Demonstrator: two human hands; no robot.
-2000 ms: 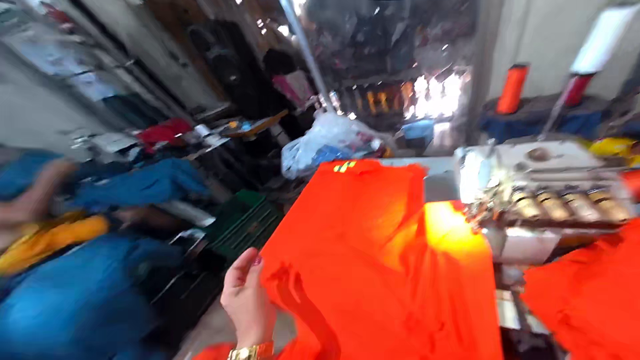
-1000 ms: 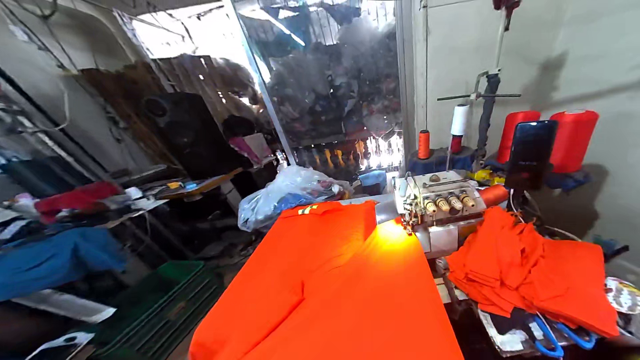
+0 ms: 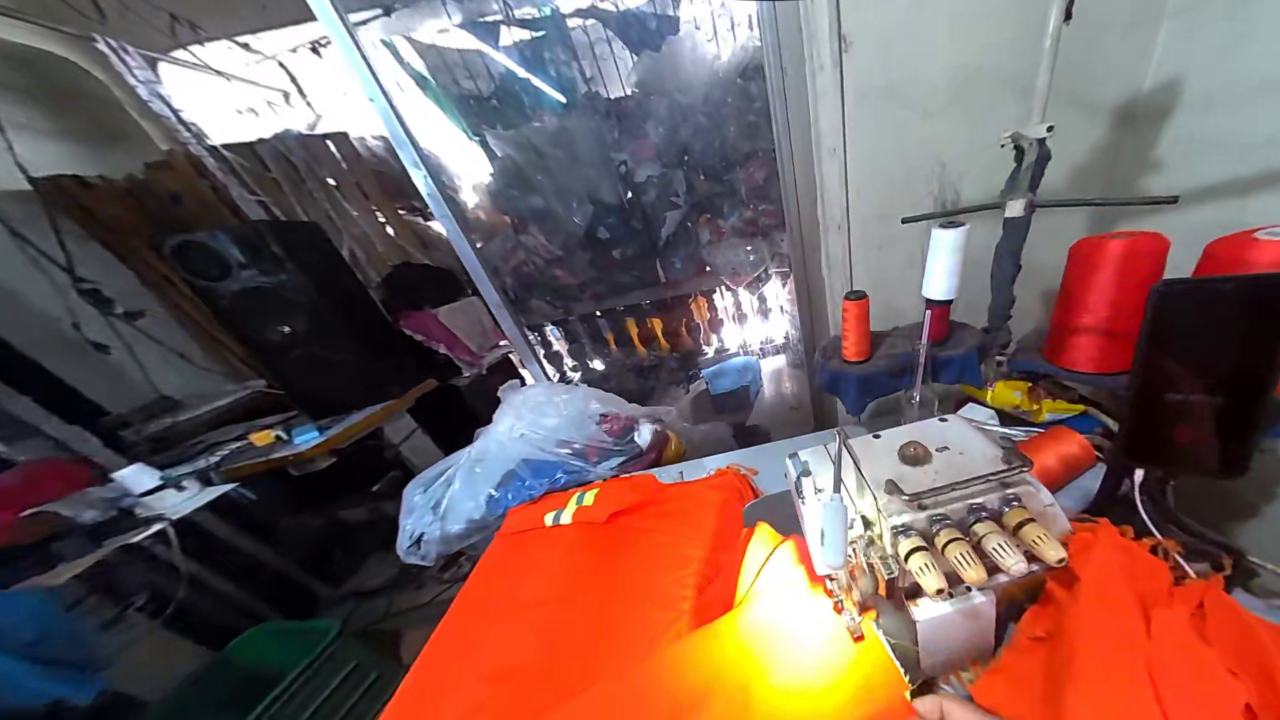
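At the bottom edge, only the fingertips of one hand, which looks like my right hand (image 3: 950, 708), show at the edge of the orange fabric (image 3: 600, 580). The fabric lies across the table, its near part lit bright yellow beside the presser foot of a serger sewing machine (image 3: 930, 455) with several tan tension knobs. A yellow and dark striped strip (image 3: 572, 507) crosses its far end. More orange cloth pieces (image 3: 1130, 640) are heaped right of the machine. My left hand is out of the frame.
Behind the fabric sits a clear plastic bag (image 3: 480, 480) of cloth. Thread cones (image 3: 1108, 300) and a dark phone (image 3: 1205, 375) stand at the right. A green crate (image 3: 270, 665) is low on the left, a black loudspeaker (image 3: 300, 310) beyond it.
The view has swung right. My left hand, on the orange fabric two seconds ago, is out of view. Fingertips now show at the fabric's edge, lower right.
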